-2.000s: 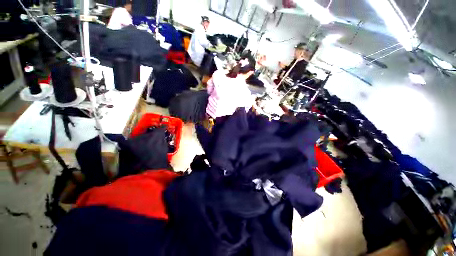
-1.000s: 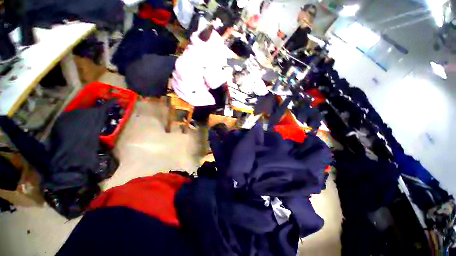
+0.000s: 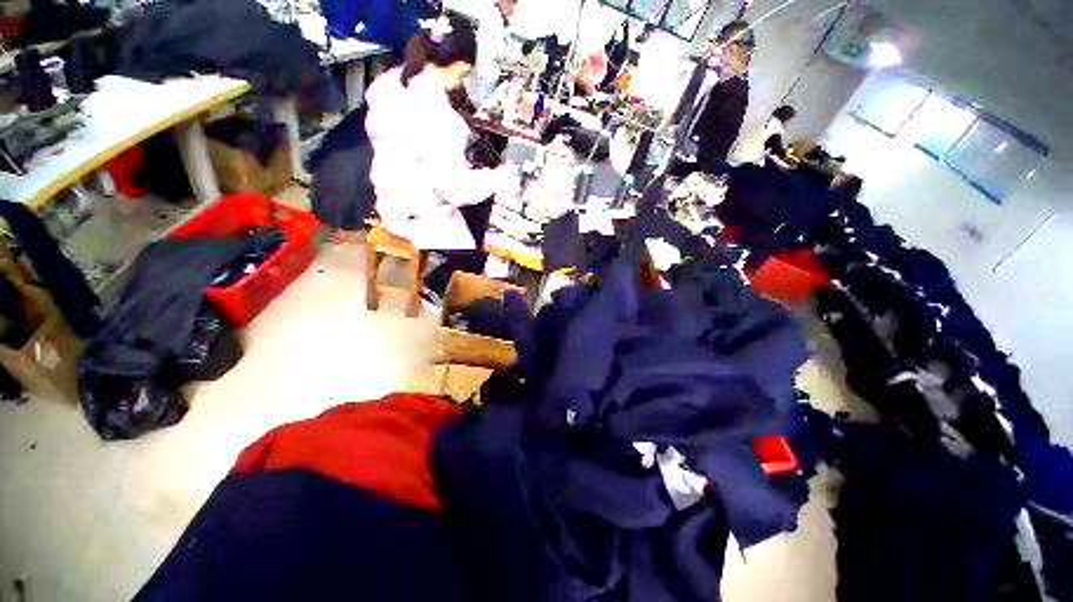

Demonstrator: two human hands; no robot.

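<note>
A large bundle of dark navy cloth [image 3: 659,365] fills the lower middle of the view, close in front of me. White bits, perhaps labels [image 3: 675,473], show on its front. Red cloth [image 3: 353,445] and dark cloth [image 3: 306,541] lie at the lower left, touching the bundle; whether they are my clothing I cannot tell. Neither of my hands is visible; the bundle may hide them.
A person in light pink [image 3: 424,159] sits on a wooden stool [image 3: 394,261] at a machine. A red crate [image 3: 277,265], black bag [image 3: 135,382] and cardboard box [image 3: 480,329] stand on the floor. Dark garment heaps [image 3: 930,470] line the right. A white table [image 3: 130,118] stands left.
The view has moved forward past the thread-cone table and turned. The seated person and stool show more fully, and the cardboard box is now clear. The navy bundle stays in front of me.
</note>
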